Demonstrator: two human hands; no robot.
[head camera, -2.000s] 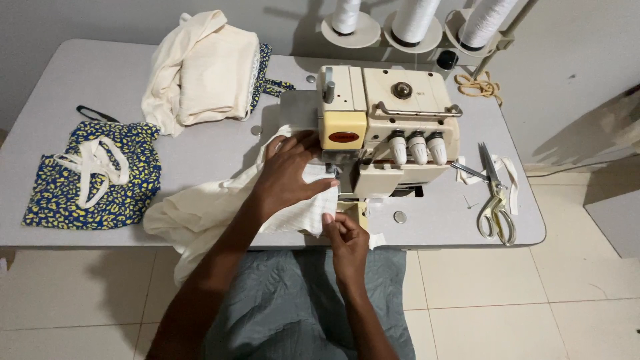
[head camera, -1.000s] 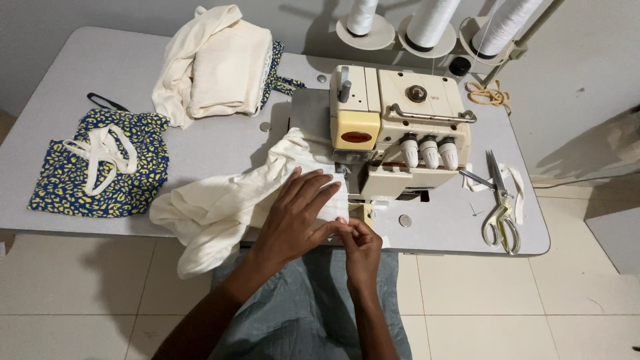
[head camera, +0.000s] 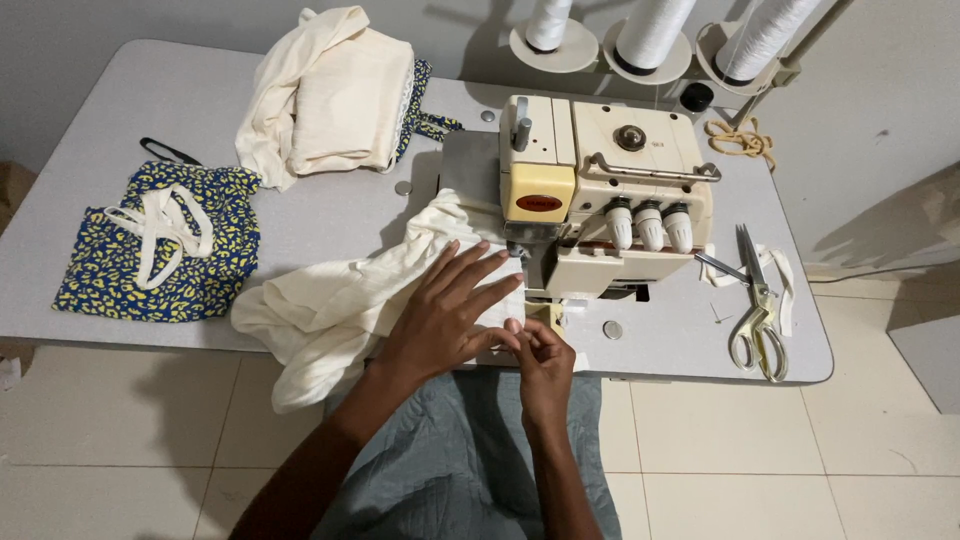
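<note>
Cream fabric (head camera: 337, 300) lies bunched on the table, its right edge at the presser foot of an overlock sewing machine (head camera: 622, 150) and its lower left part hanging over the front edge. My left hand (head camera: 450, 311) rests on the fabric with fingers spread, just left of the foot. My right hand (head camera: 546, 360) pinches the fabric's near right edge between thumb and fingers, close to my left thumb. White thread cones (head camera: 652, 30) stand behind the machine.
Fabric shears (head camera: 759, 307) and tweezers (head camera: 721, 268) lie right of the machine, by a white strip (head camera: 785, 289). Blue and yellow patterned fabric (head camera: 105, 262) with white ties lies left. Folded cream fabric (head camera: 349, 105) sits at the back. The table's front edge (head camera: 675, 375) is near my hands.
My left hand has moved back from the presser foot toward my right hand since two seconds ago. The bunched cream fabric has shifted, with more folds beside the machine.
</note>
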